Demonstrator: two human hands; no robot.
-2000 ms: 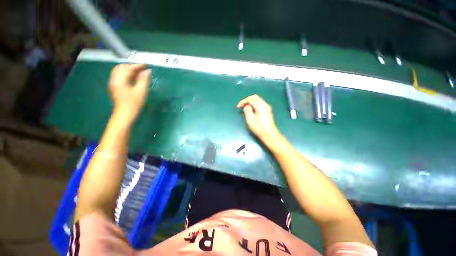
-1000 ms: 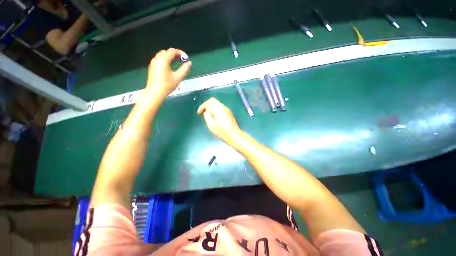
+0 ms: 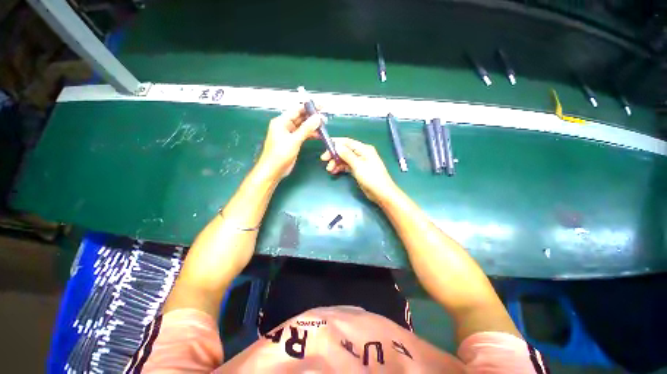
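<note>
A slim dark pen-shaped unit (image 3: 322, 133) with a pale end is held between both hands above the green bench. My left hand (image 3: 289, 139) grips its upper part near the pale end. My right hand (image 3: 356, 162) holds its lower end. To the right, one grey-purple unit (image 3: 397, 143) lies apart with its pale end towards me. Beside it, three units (image 3: 440, 146) lie side by side near the white strip. A small black piece (image 3: 335, 221) lies nearer to me on the bench.
The white strip (image 3: 366, 105) runs between bench and belt. Beyond it, single units (image 3: 382, 64) lie spaced on the belt, near a yellow strip (image 3: 562, 111). A blue crate (image 3: 67, 315) full of sticks is low at left. A grey post (image 3: 91, 45) stands at upper left. A blue stool (image 3: 563, 340) is at lower right.
My left hand has come back from over the belt with a unit and met my right hand, which now holds the unit's lower end. The view has shifted, showing more of the crate.
</note>
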